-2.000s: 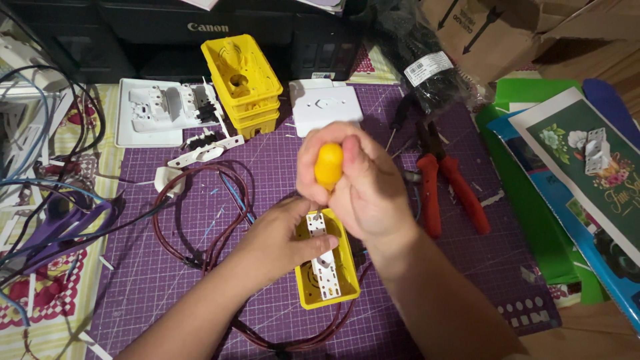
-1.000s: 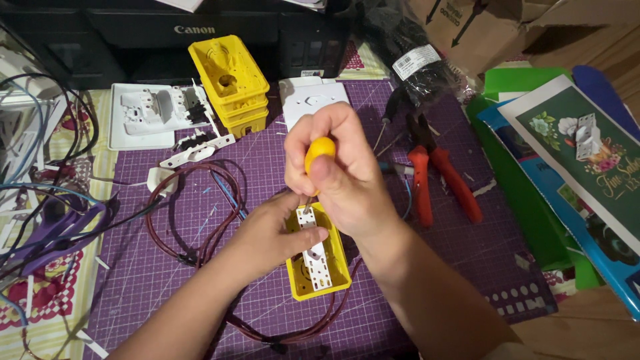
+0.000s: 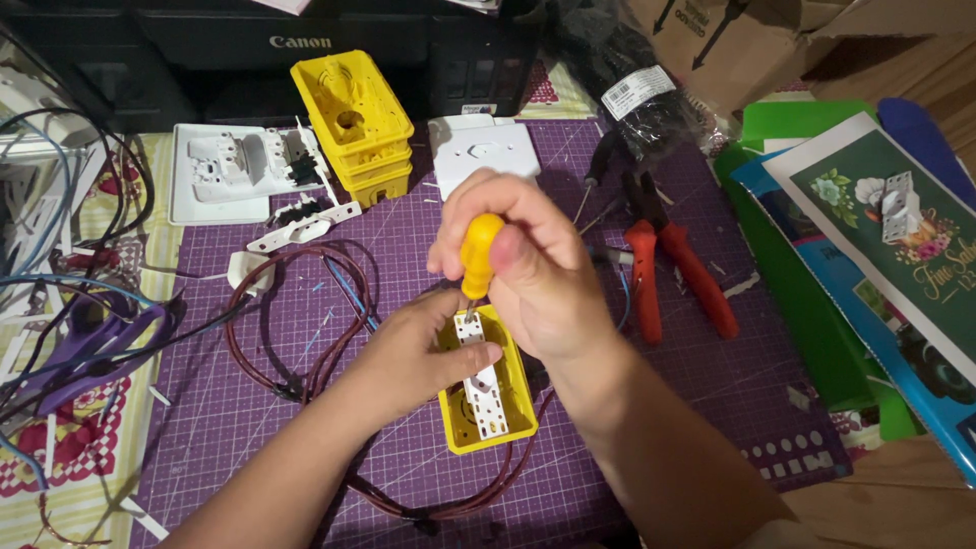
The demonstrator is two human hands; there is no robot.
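Observation:
My right hand grips the yellow handle of a screwdriver, its shaft pointing down at the top end of a white mounting strip. That strip lies lengthwise in a yellow plastic electrical box. With its thumb across the strip, my left hand steadies the box at its upper left; some of its fingers are hidden behind the box's edge. Dark red cable loops on the left and passes below the box.
Stacked yellow boxes, white cover plates and white socket parts stand before a black Canon printer. Red-handled pliers lie at right on the purple cutting mat. Purple scissors lie among wires at left.
My right hand still holds the screwdriver over the strip's top end, and my left hand stays on the strip and box. The view has shifted slightly.

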